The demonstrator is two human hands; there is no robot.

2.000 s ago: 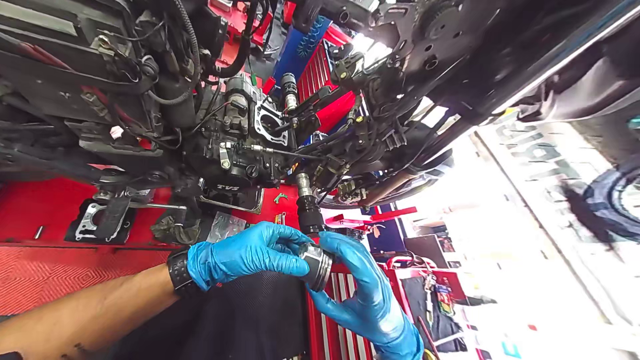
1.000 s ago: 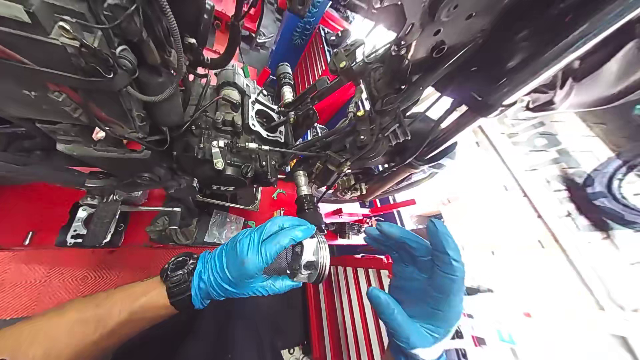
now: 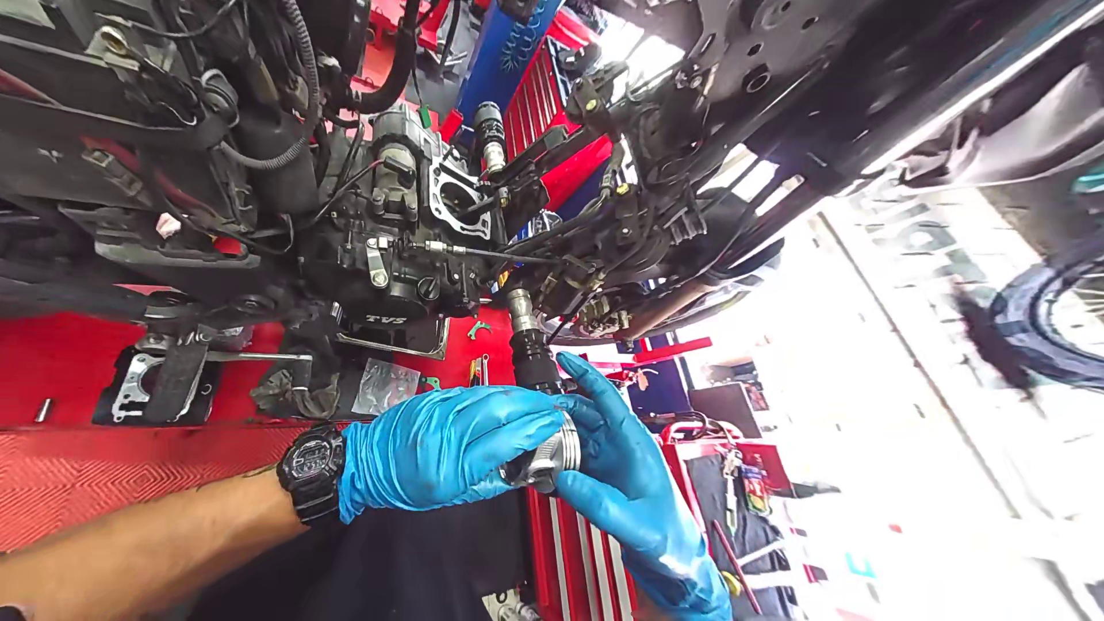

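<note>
A metal engine piston with ring grooves near its crown lies between my blue-gloved hands. My left hand is closed around its skirt, and a black digital watch sits on that wrist. The fingers and thumb of my right hand touch the crown end from the right. Beyond them stands the motorcycle engine, its cylinder opening surrounded by a metal gasket face. A cylindrical black and silver tool points toward the engine just above my hands.
On the red lift surface are a gasket, a dark cloth, a clear plastic bag and a small metal pin. The motorcycle's dark frame crosses the upper right. A red tool cart holds tools at lower right.
My right hand, apart from the piston one second ago, is back against it. The left hand has kept hold of the piston throughout.
</note>
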